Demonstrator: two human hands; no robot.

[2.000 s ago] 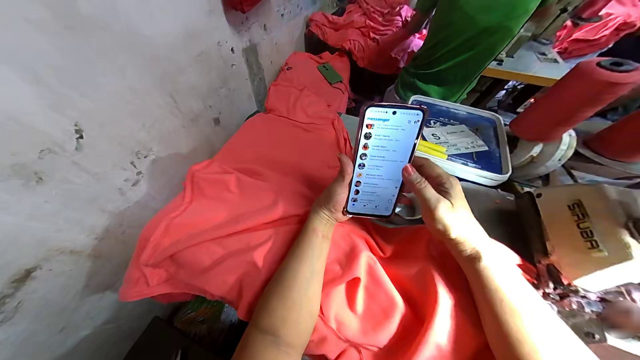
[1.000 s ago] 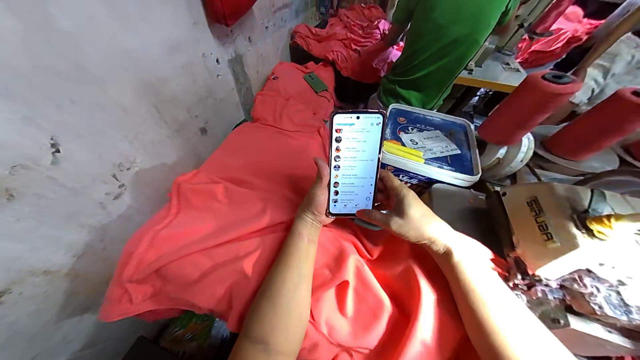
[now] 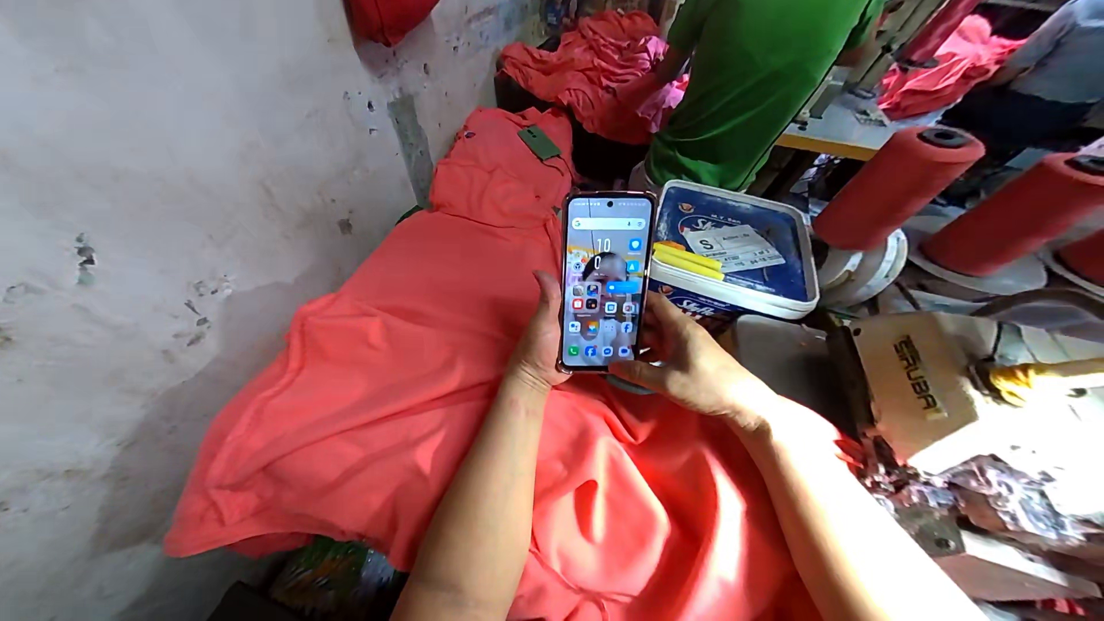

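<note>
A smartphone (image 3: 605, 280) stands upright at mid-view, its lit screen showing rows of app icons. My left hand (image 3: 541, 336) holds it along the left side. At its lower right side is my right hand (image 3: 686, 358), with the thumb at the bottom edge and the other fingers partly hidden behind the phone. Coral-coloured fabric (image 3: 388, 362) spreads beneath both forearms and over the area in front of me. Farther back lies a folded coral garment (image 3: 500, 172) with a dark green tag (image 3: 539, 143) on it.
Behind the phone, a blue-lidded plastic tub (image 3: 776, 259) bears yellow sticks (image 3: 687, 260) and a label. Red thread cones (image 3: 897, 185) and a Siruba sewing machine (image 3: 914, 371) are at right. A wall (image 3: 172, 216) bounds the left. A person in green (image 3: 759, 78) stands beyond, near heaped fabric (image 3: 595, 73).
The phone screen has changed from a list to a page of app icons. My hands still hold the phone; the right thumb has moved from its right side to its bottom edge.
</note>
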